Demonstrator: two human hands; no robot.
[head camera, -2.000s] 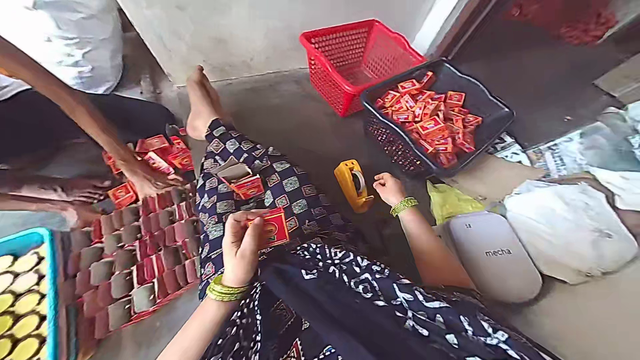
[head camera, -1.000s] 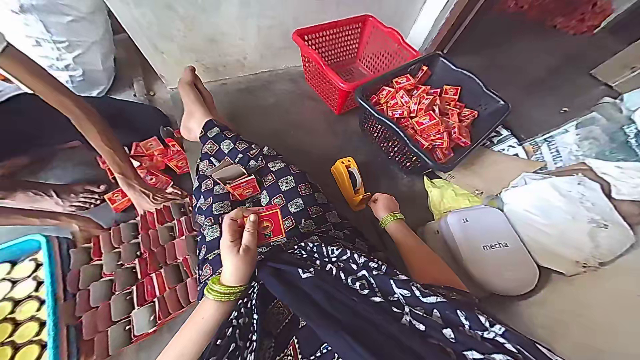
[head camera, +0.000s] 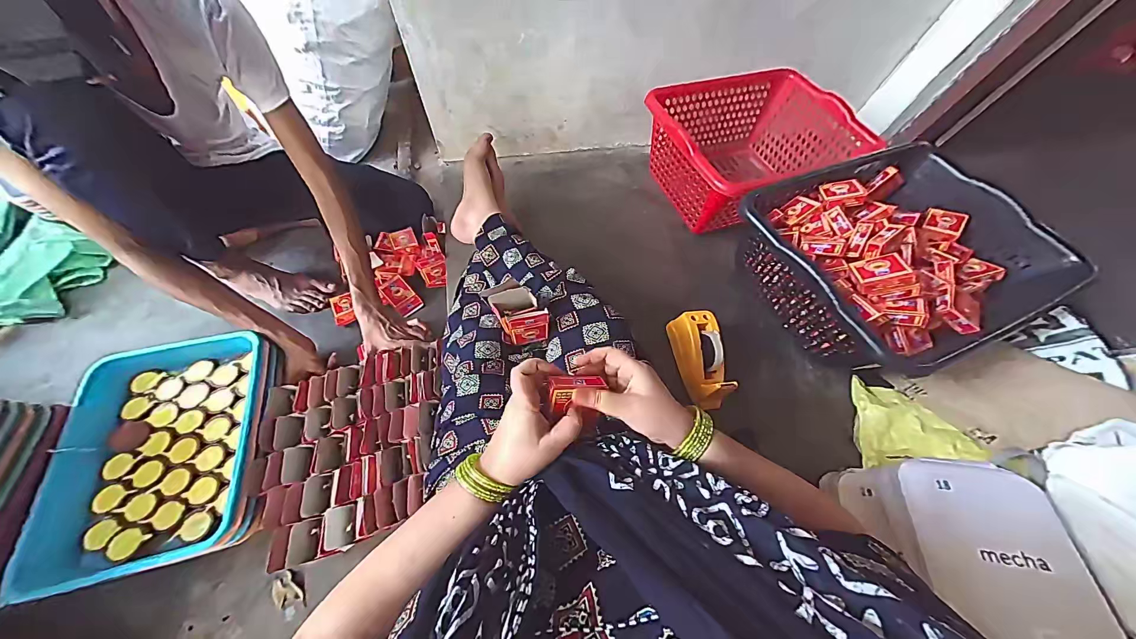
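Note:
Between both hands, above my lap, is a small red printed carton (head camera: 572, 387). My left hand (head camera: 532, 422) grips its left side, and my right hand (head camera: 628, 398) has fingers and thumb on its right side. Another red carton (head camera: 524, 321) with its flap raised lies on my patterned trousers just beyond. To the right of my knee a yellow tape dispenser (head camera: 697, 359) with a roll of tape rests on the floor. A black basket (head camera: 1021, 266) holds many red cartons (head camera: 887, 266) at the right.
Beyond the black basket stands a red basket (head camera: 710, 169). At the left, a co-worker's hands (head camera: 386, 328) are over rows of open cartons (head camera: 346, 453), near loose red cartons (head camera: 399, 266). A blue tray (head camera: 53, 497) holds round yellow-topped pieces. A yellow plastic bag (head camera: 905, 430) lies at the right.
My right hand has moved from beside the tape dispenser to the carton in my left hand. The view has shifted, showing more of the co-worker and the blue tray.

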